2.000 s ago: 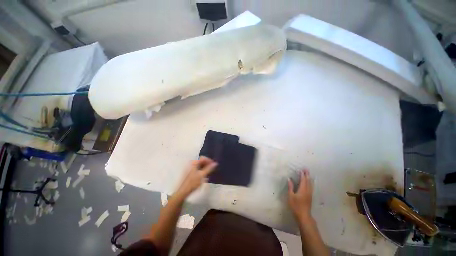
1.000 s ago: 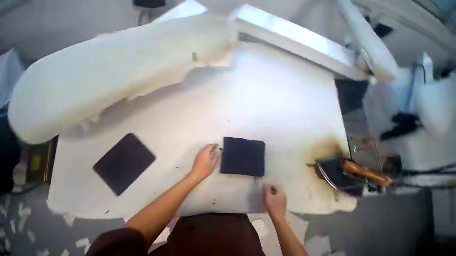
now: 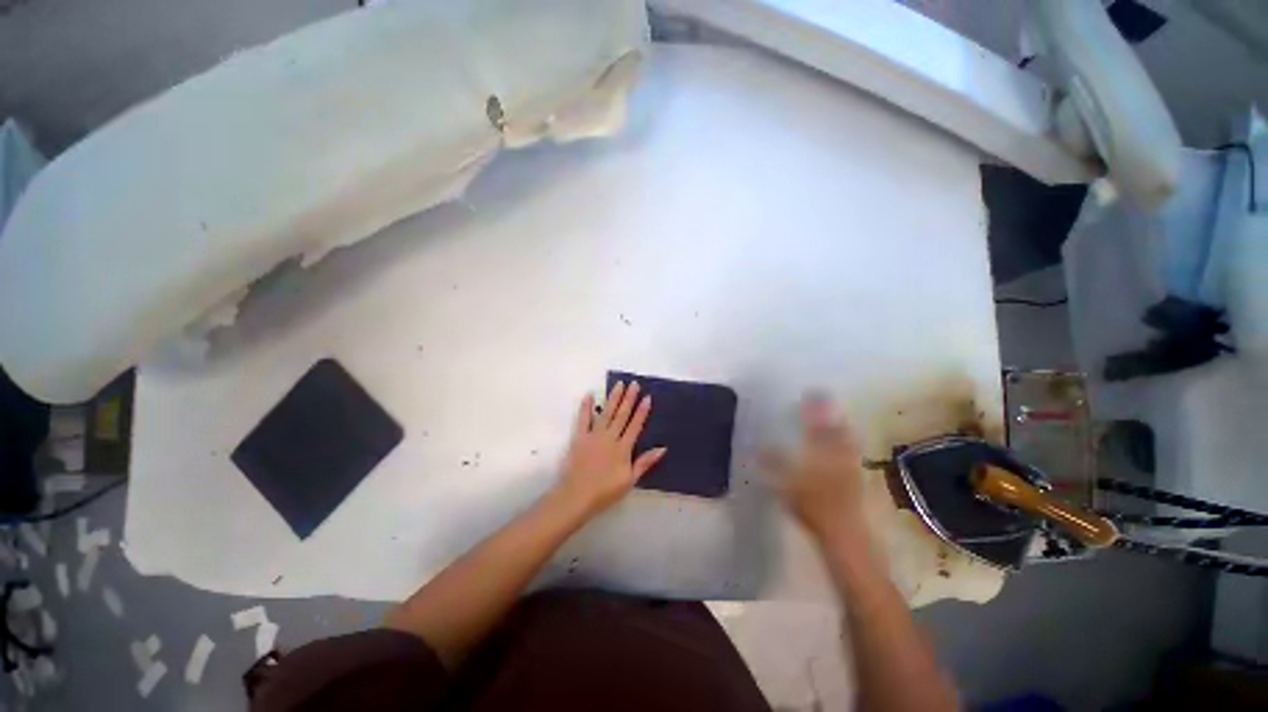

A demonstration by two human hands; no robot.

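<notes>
A dark patch pocket piece (image 3: pixel 694 434) lies flat on the white cloth-covered table (image 3: pixel 779 278) in front of me. My left hand (image 3: pixel 608 452) rests on its left edge with fingers spread. My right hand (image 3: pixel 821 470) is blurred above the table, right of the piece, between it and the iron. It appears to hold nothing, but its finger pose is unclear. A second dark pocket piece (image 3: pixel 319 447) lies to the left, turned like a diamond. The steam iron (image 3: pixel 973 498), with its orange-brown wooden handle, sits at the table's right edge.
A long white padded sleeve board (image 3: pixel 320 167) spans the table's upper left. A white beam-like form (image 3: pixel 890 77) lies along the upper right. A metal iron rest (image 3: pixel 1046 417) and flecked cords (image 3: pixel 1182 508) are at the right. Scraps (image 3: pixel 199 657) litter the floor at lower left.
My left hand has moved onto the pocket piece's left side. My right hand has moved up and right, away from the piece's lower edge. The two pieces were stacked earlier and now lie apart.
</notes>
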